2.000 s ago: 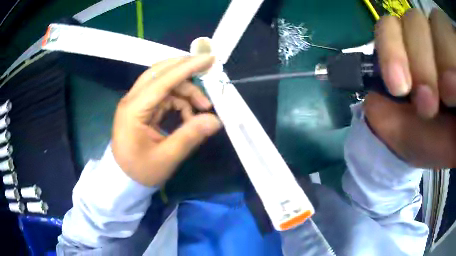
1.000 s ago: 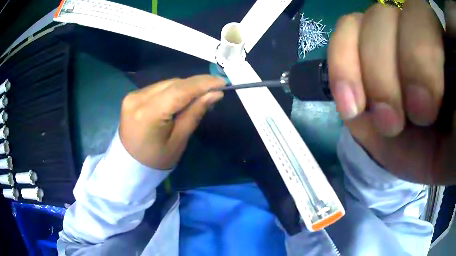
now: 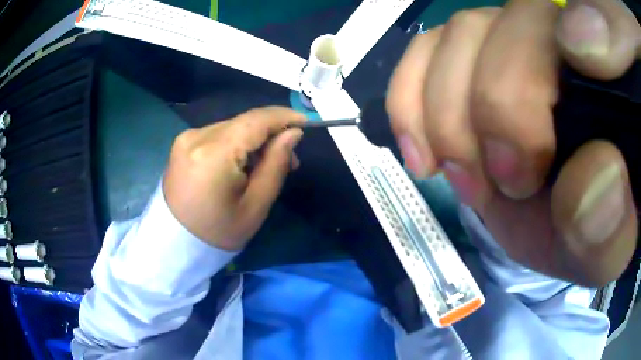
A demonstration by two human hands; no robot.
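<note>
A white three-armed assembly with orange end caps lies in front of me, its arms meeting at an upright hub tube. My right hand is large and close to the camera, closed round the black electric screwdriver, whose steel bit points left across the near arm just below the hub. My left hand is left of that arm, with thumb and fingertips pinched on the tip end of the bit. Whether a screw is between the fingers cannot be told. A bit of teal fixture shows beside the hub.
A black ribbed mat is at the left, with several small white hub tubes along its edge. A blue bin is below it. My right hand covers most of the screw pile's area at the upper right.
From two seconds ago, my left hand has left the hub and pinches the bit. Over the last second, my right hand and the screwdriver have moved left and closer to the camera.
</note>
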